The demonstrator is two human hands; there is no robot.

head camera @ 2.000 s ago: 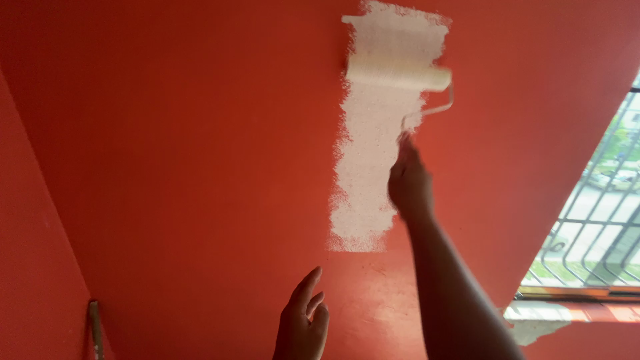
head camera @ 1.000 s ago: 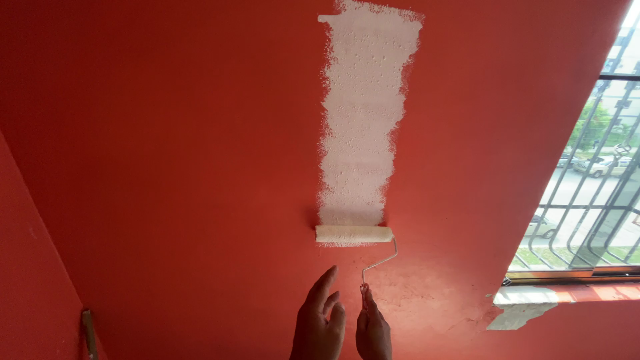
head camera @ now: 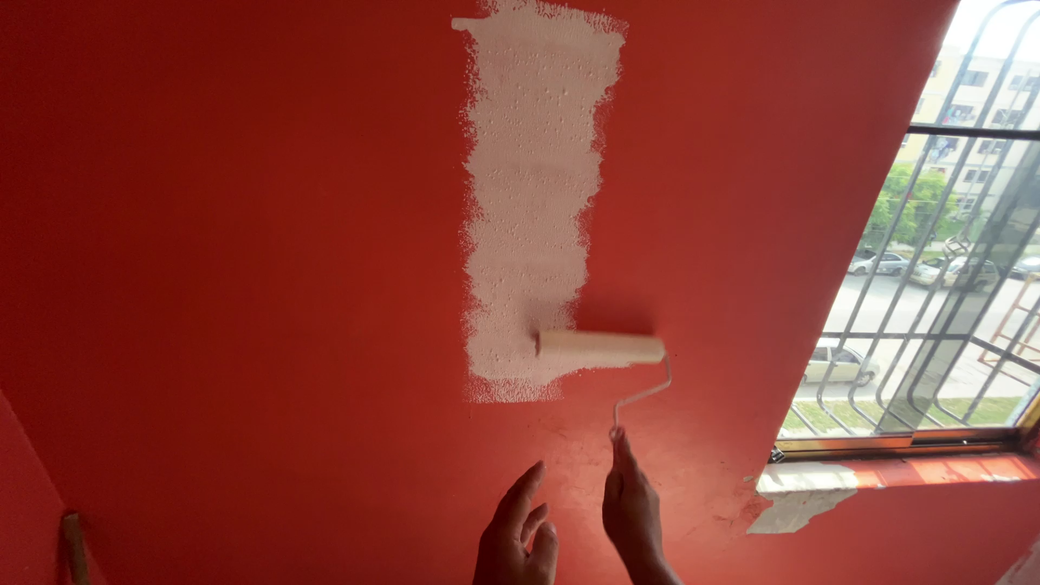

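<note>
My right hand [head camera: 634,504] grips the handle of a paint roller [head camera: 601,346], whose pale cover lies against the red wall [head camera: 284,284]. The roller's left part overlaps the lower right edge of a vertical strip of whitish paint [head camera: 532,195], and its right part is over red wall, with a short band of fresh paint below it. The wire frame bends down from the roller's right end to my hand. My left hand [head camera: 518,528] is raised at the bottom, left of my right hand, empty with its fingers apart.
On the right is a window with metal bars [head camera: 910,333], with parked cars and a building outside. Its sill [head camera: 934,471] has a bare, chipped patch [head camera: 800,508] at the left corner. A narrow stick-like object [head camera: 75,548] stands at the lower left by the wall corner.
The roller has gone from high on the strip down to its bottom end, then to the right and slightly up. My right hand came down and then shifted right with it. My left hand stays raised, empty.
</note>
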